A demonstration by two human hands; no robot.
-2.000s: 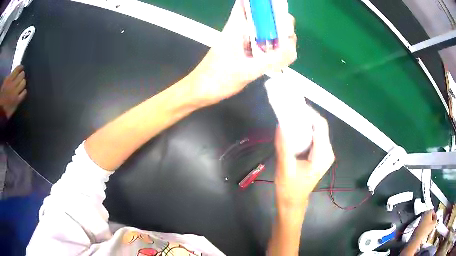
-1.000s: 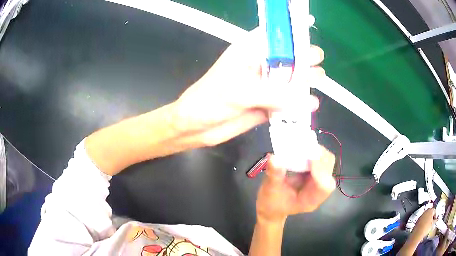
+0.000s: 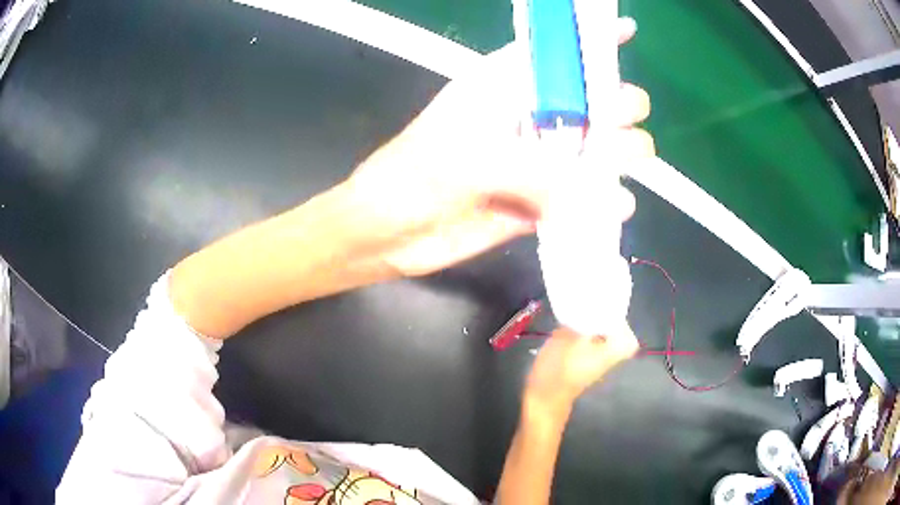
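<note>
The white housing shell with its bright blue battery stands up from the centre towards the top edge, which cuts it off. My left hand is wrapped around it, fingertips showing on its right side. A white curved arm lies in line with the shell's lower end; glare hides where they meet. My right hand grips the arm's lower end. Thin red wires show at the battery's lower end, mostly hidden by glare.
A screwdriver with a red handle lies on the black bench. Red wire loops to a white curved arm by the pale rail. The green belt lies beyond. White-and-blue units and another person's hand are lower right.
My right hand has brought the white arm up in line with the shell, then closed lower on its end. The shell has moved slightly right. White-and-blue units at lower right have shifted.
</note>
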